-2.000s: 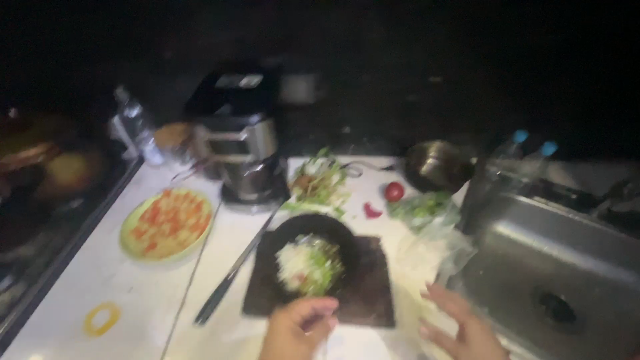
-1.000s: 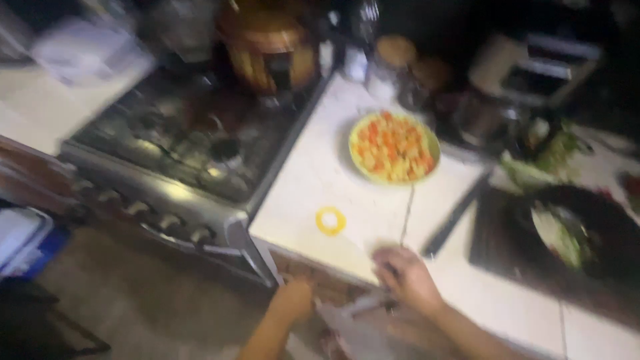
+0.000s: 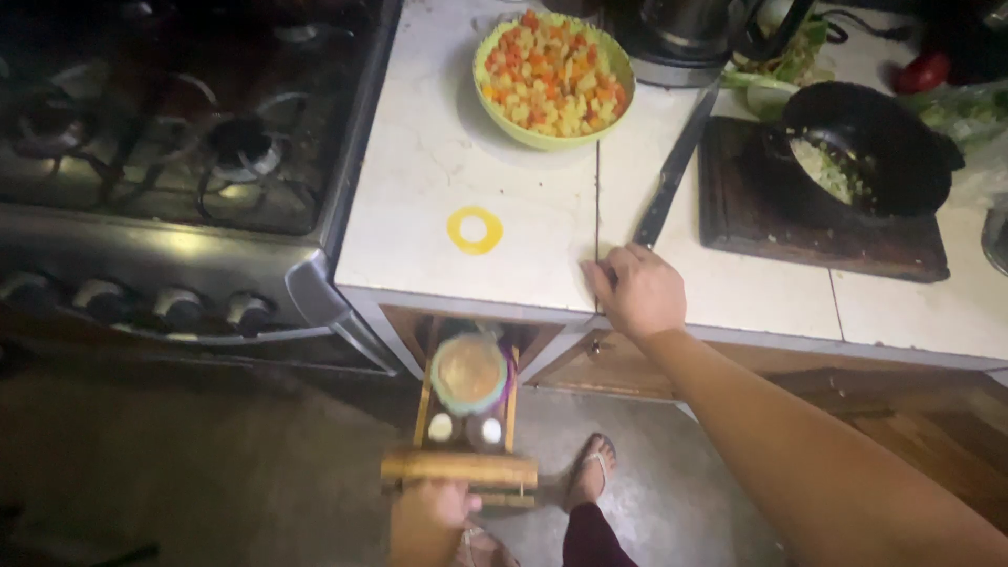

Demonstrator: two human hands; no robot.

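My left hand (image 3: 441, 504) is at the front of a pulled-out wooden drawer (image 3: 458, 470), its fingers closed at the drawer's front edge. Inside the drawer lie a round container with a light blue rim (image 3: 469, 372) and two small white-topped things. My right hand (image 3: 639, 291) rests, loosely curled, on the counter's front edge, just below the handle of a kitchen knife (image 3: 669, 181); whether it touches the handle is hard to tell. A yellow ring (image 3: 474, 230) lies on the tiles, below a yellow-green bowl of diced vegetables (image 3: 554, 80).
A gas stove (image 3: 165, 157) stands at the left. At the right a black pan (image 3: 874, 150) with chopped food sits tilted on a dark wooden board (image 3: 819, 244). Behind are an appliance with a glass jug (image 3: 685, 39) and a tomato (image 3: 923, 72). A closed cabinet door (image 3: 602, 364) adjoins the drawer.
The drawer now stands pulled out, with my left hand at its front. My right hand has come to rest on the counter edge. The view has swung from the sink side towards the stove and floor.
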